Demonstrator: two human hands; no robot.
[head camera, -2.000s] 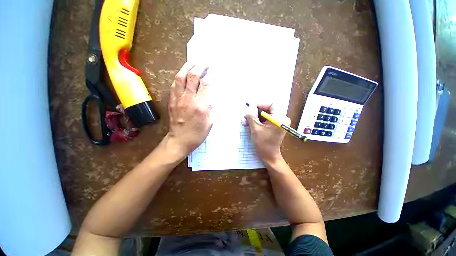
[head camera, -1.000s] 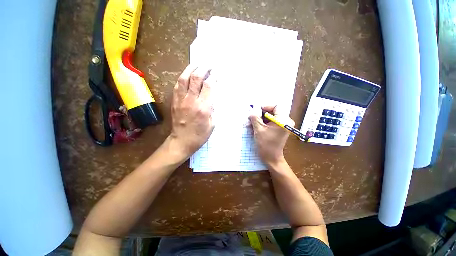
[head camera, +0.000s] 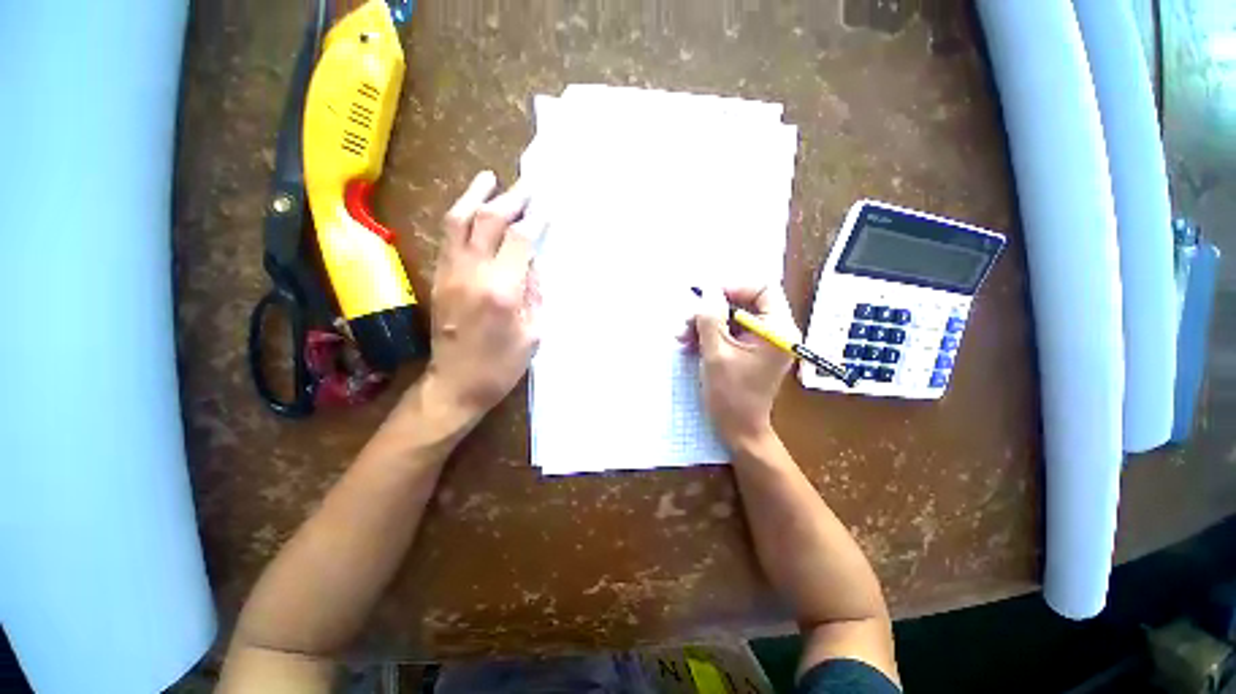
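Observation:
A small stack of white record sheets (head camera: 637, 203) lies on the brown table, with a printed grid visible near its lower edge. My right hand (head camera: 746, 359) holds a yellow pen (head camera: 766, 331) with a dark end, its tip at the top sheet. My left hand (head camera: 481, 292) lies at the left edge of the sheets, fingers spread a little, partly on the table, holding nothing. A white calculator (head camera: 901, 305) with a grey display lies just right of my right hand.
A yellow handheld cutter (head camera: 346, 176) with a red trigger lies at the left, beside black-handled shears (head camera: 282, 271) and reddish cloth (head camera: 339, 373). A large pale roll (head camera: 95, 339) is at far left. Paper rolls (head camera: 1071, 312) and a blue folder (head camera: 1193, 332) are at right.
My left hand has shifted left, off most of the sheets to their edge. My right hand and pen have moved slightly right over the sheet. The camera view has shifted a little.

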